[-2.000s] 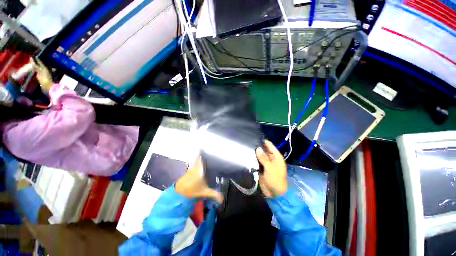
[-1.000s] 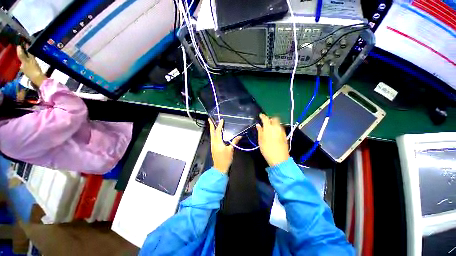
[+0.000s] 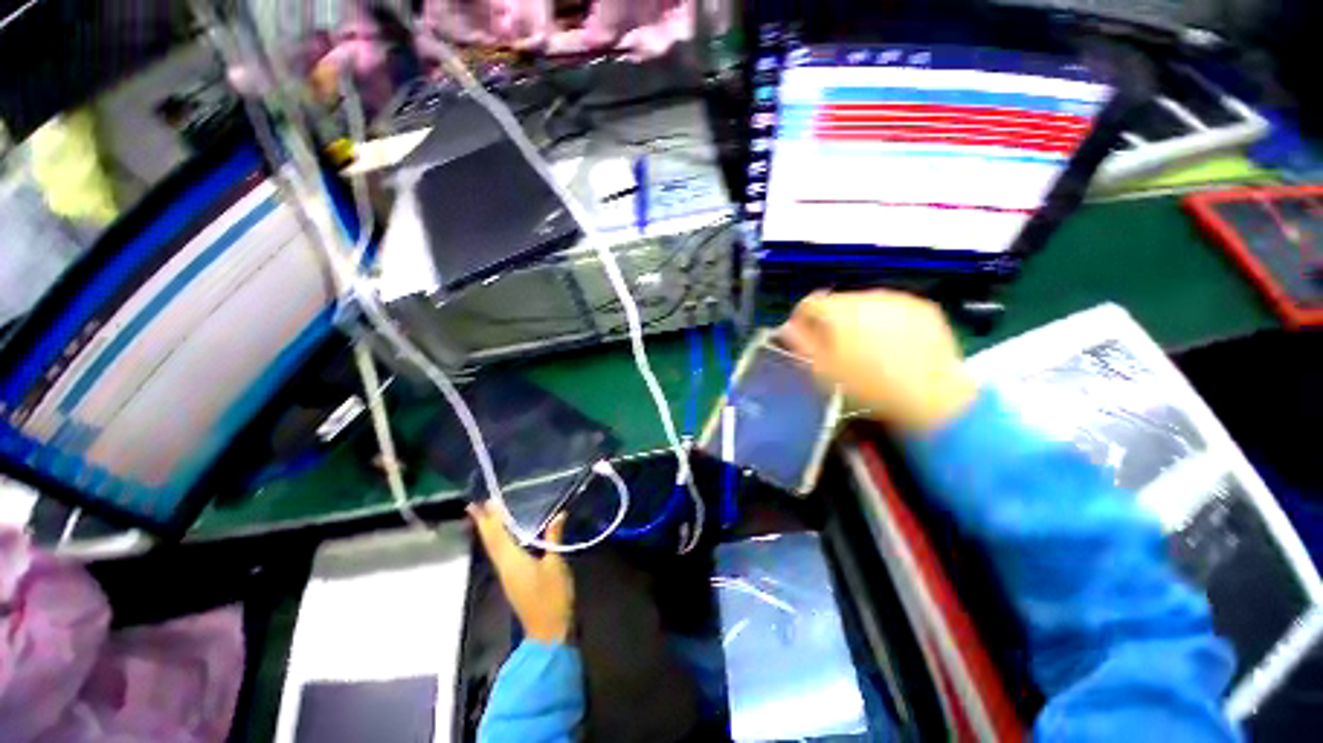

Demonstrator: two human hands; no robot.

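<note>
A dark tablet (image 3: 515, 436) lies on the green bench below the tester, its near edge over the bench edge, blurred. A white cable (image 3: 592, 540) loops at its near edge. My left hand (image 3: 530, 581) holds that near edge, fingers partly hidden. The coupling plate (image 3: 781, 418), blue-grey with a pale rim, lies tilted to the right of the tablet, blue cables beside it. My right hand (image 3: 888, 356) is closed on the plate's far right end and covers its end slot; the fingertips are blurred.
The tester (image 3: 580, 298) carries another dark slab (image 3: 493, 203). Monitors stand left (image 3: 138, 341) and right (image 3: 929, 160). A white foam tray (image 3: 380, 595) is at lower left, a film-covered tablet (image 3: 791, 639) at lower centre. Right are red-edged trays (image 3: 929, 595) and a foam tray (image 3: 1124, 341). A pink sleeve (image 3: 160, 668) is at lower left.
The view has swung right. My right hand has left the tablet and moved right to the coupling plate. My left hand stays at the tablet's near edge.
</note>
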